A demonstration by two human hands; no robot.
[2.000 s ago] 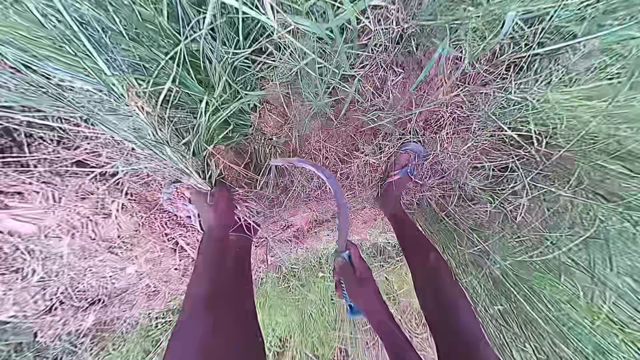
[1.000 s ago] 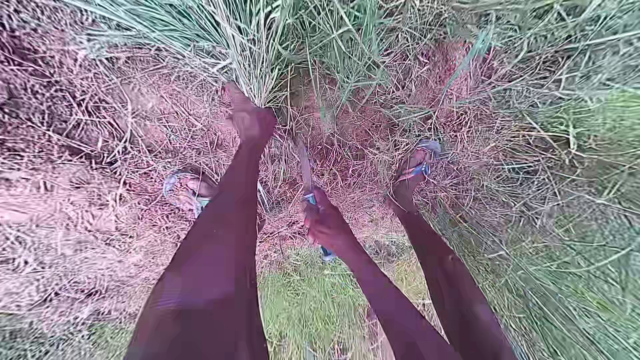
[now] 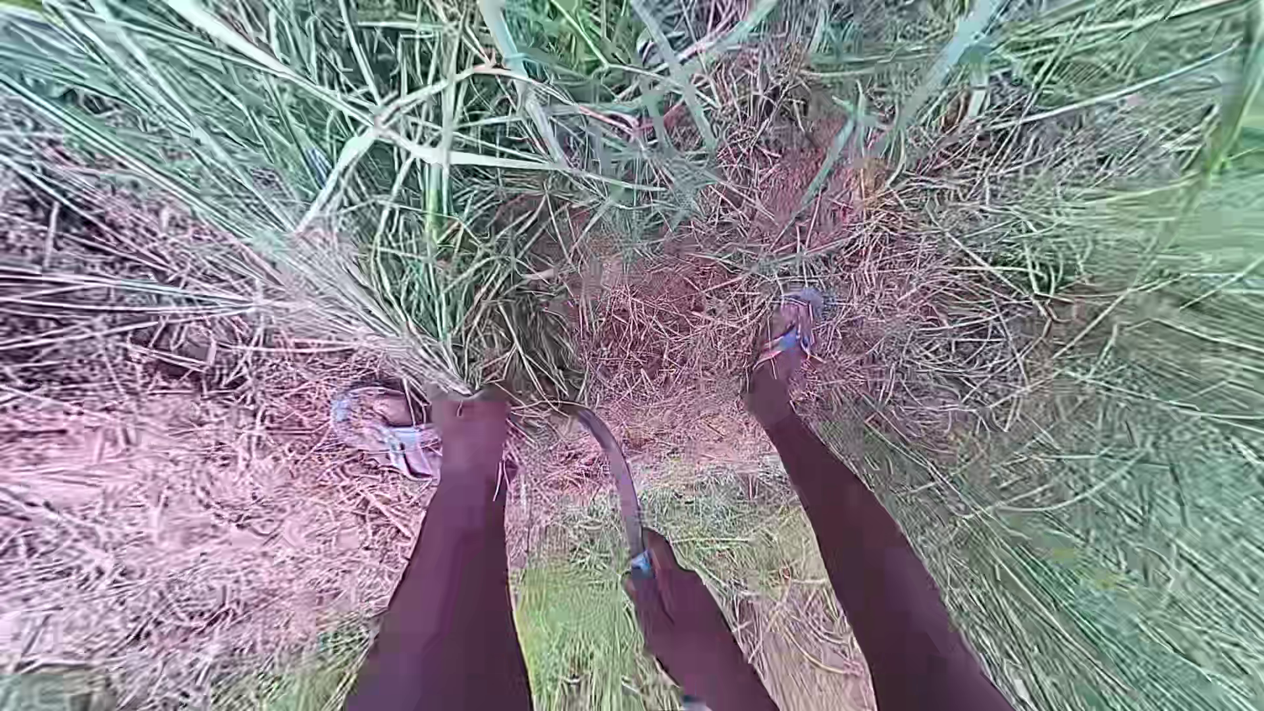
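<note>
My left hand (image 3: 472, 430) is closed around the base of a bundle of long grass stalks (image 3: 365, 316), which fans out to the upper left. Lower down and to the right, my right hand (image 3: 676, 612) grips the handle of a sickle (image 3: 620, 474). Its curved blade points up and bends left, with the tip near the stems just right of my left hand. Whether the tip touches any stem cannot be told. Standing green grass (image 3: 444, 178) rises beyond both hands.
My sandalled feet stand either side of the hands: one sandal (image 3: 385, 434) beside my left hand, the other sandal (image 3: 795, 326) at right. Dry cut stalks (image 3: 197, 523) cover the ground at left. More tall grass (image 3: 1116, 553) leans in at the right.
Since a second ago, my left hand has come down toward my body, beside the left sandal. My right hand has moved lower, and the sickle's curved blade shows more fully.
</note>
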